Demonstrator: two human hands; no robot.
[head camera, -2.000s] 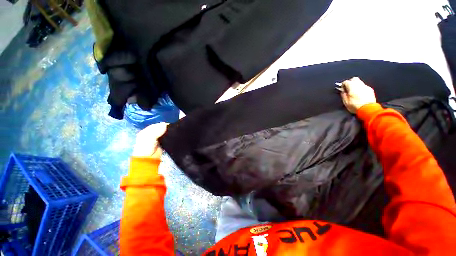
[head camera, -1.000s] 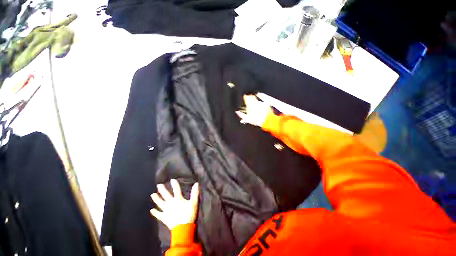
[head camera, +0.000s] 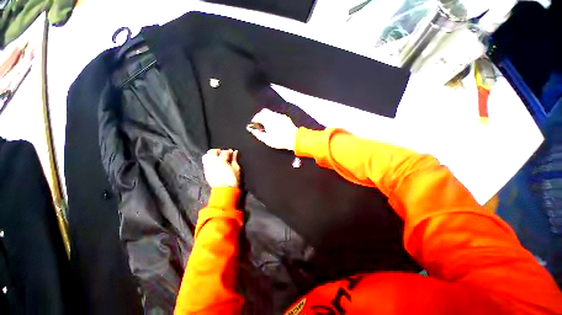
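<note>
A black coat (head camera: 345, 203) lies open on the white table, its wrinkled dark lining (head camera: 154, 141) showing at the left of the front panel. Two shiny buttons show on the panel, an upper one (head camera: 214, 82) and a lower one (head camera: 297, 162). My left hand (head camera: 222, 167) has its fingers curled closed on the coat's front edge; the fingertips are partly hidden. My right hand (head camera: 273, 128) is above the front panel, between the buttons, with small dark thread snips (head camera: 256, 126) at its fingertips. The two hands are apart.
A black hanger hook (head camera: 122, 35) sticks out at the coat's neck. Another black coat (head camera: 21, 209) lies at left. Olive cloth (head camera: 31, 17) is at top left. Clear plastic bags (head camera: 425, 31) and a red-and-yellow-handled tool (head camera: 483, 98) lie at upper right on the table (head camera: 450, 154).
The view has shifted, and the coat sits further left and up in it. My left hand has gone from spread on the lining to closed at the front edge, nearer my right hand.
</note>
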